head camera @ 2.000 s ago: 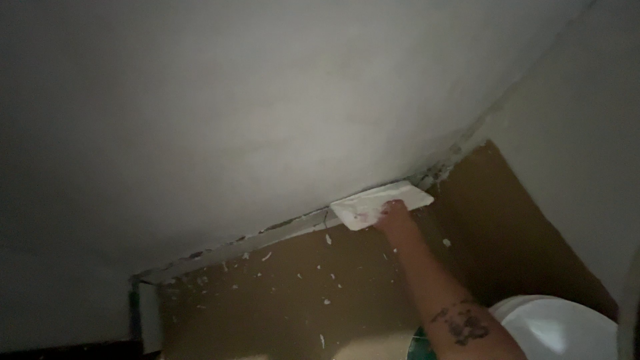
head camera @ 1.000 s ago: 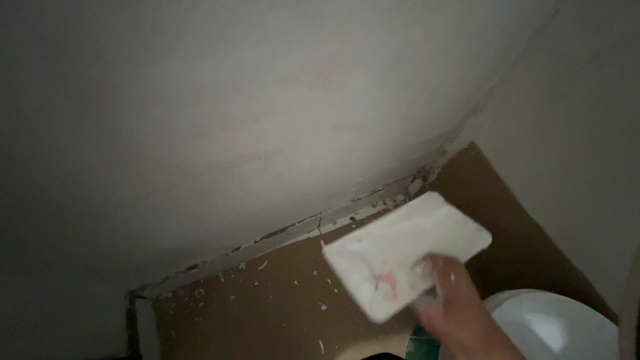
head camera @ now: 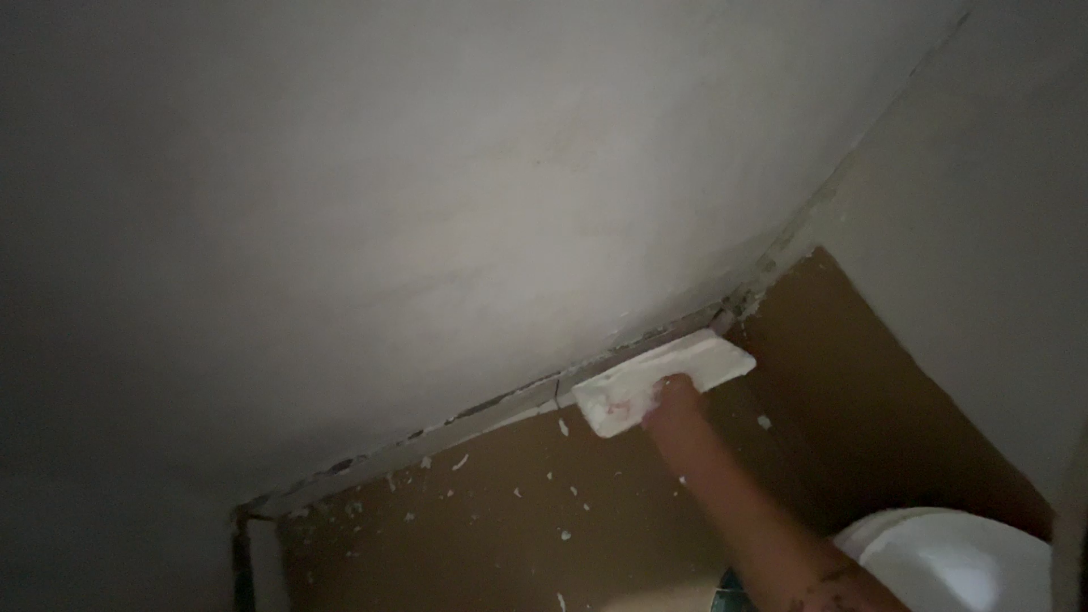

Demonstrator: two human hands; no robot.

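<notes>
My right hand is closed on a white rectangular plastering trowel, whose exact make cannot be told and whose face looks smeared with white material. The trowel's long edge lies close along the gap at the foot of the pale plastered wall, near the corner; whether it touches is unclear. A narrow pale strip with a dark, ragged gap above it runs along the base of the wall. The fingers are partly hidden and blurred. My left hand is out of view.
The brown floor covering bears scattered white flecks. A white bucket or round tub stands at the lower right, with a dark green object to its left. Another pale wall rises on the right.
A second ago the trowel was nearer to me, away from the wall base with its flat face showing; now my right hand has it back against or near the base, as two seconds ago.
</notes>
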